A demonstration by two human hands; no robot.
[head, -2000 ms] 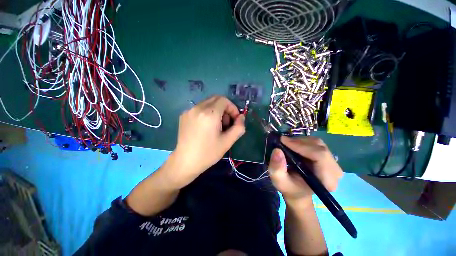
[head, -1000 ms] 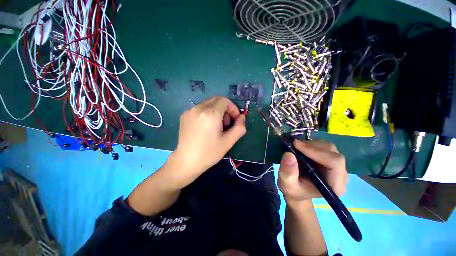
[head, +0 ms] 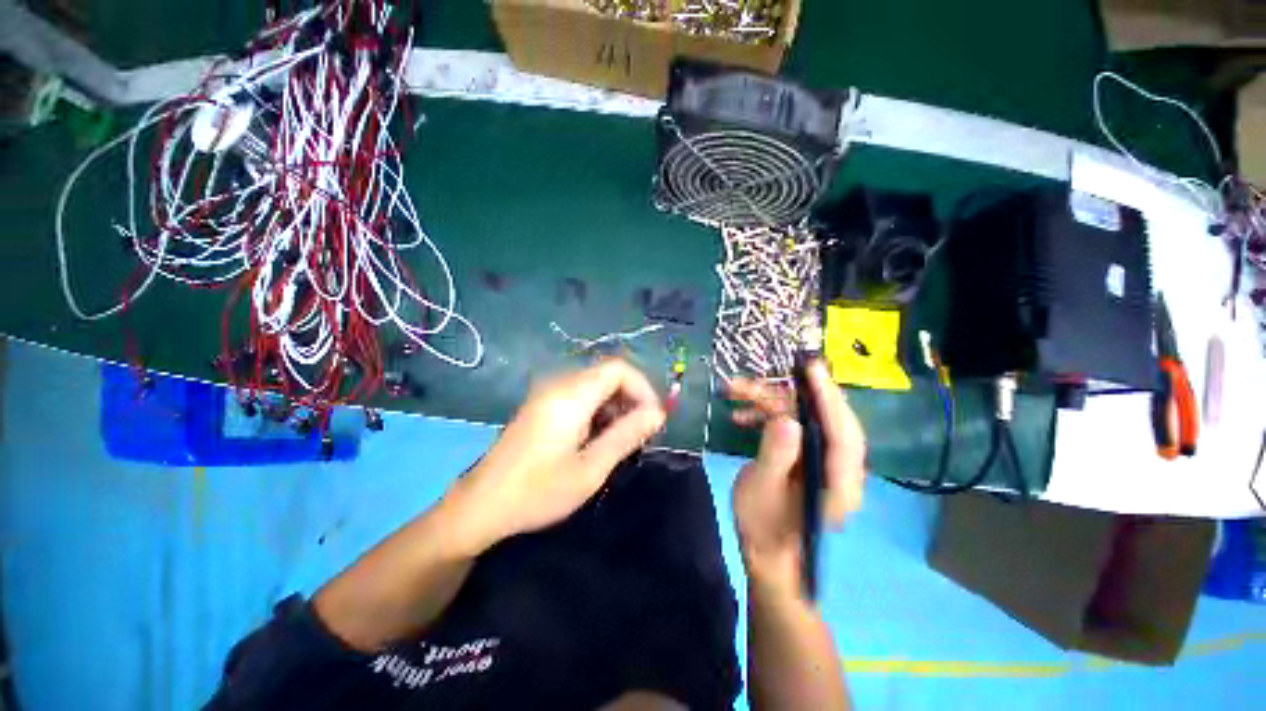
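Note:
My left hand (head: 569,442) pinches a small red lead end (head: 672,404) over the green bench's front part. A small plug with a yellow-green tint (head: 679,364) shows just beyond its fingertips. My right hand (head: 794,465) holds the black soldering iron (head: 811,486) nearly upright in the picture, beside the pile of metal connector plugs (head: 766,292); the hand is slightly blurred and the iron's tip is hard to make out. A short silvery-white strand (head: 608,338) lies on the bench beyond my left hand.
A bundle of white and red wires (head: 299,236) lies at left. Behind the plugs stands a fan (head: 743,153), then a cardboard box (head: 639,49). At right are a yellow sponge (head: 866,346), a black soldering station (head: 1048,292) and orange-handled pliers (head: 1176,417).
The view has shifted, showing more bench at the back and right. The iron has turned more upright and its front end has moved from the lead towards the plug pile. My left hand keeps its pinch.

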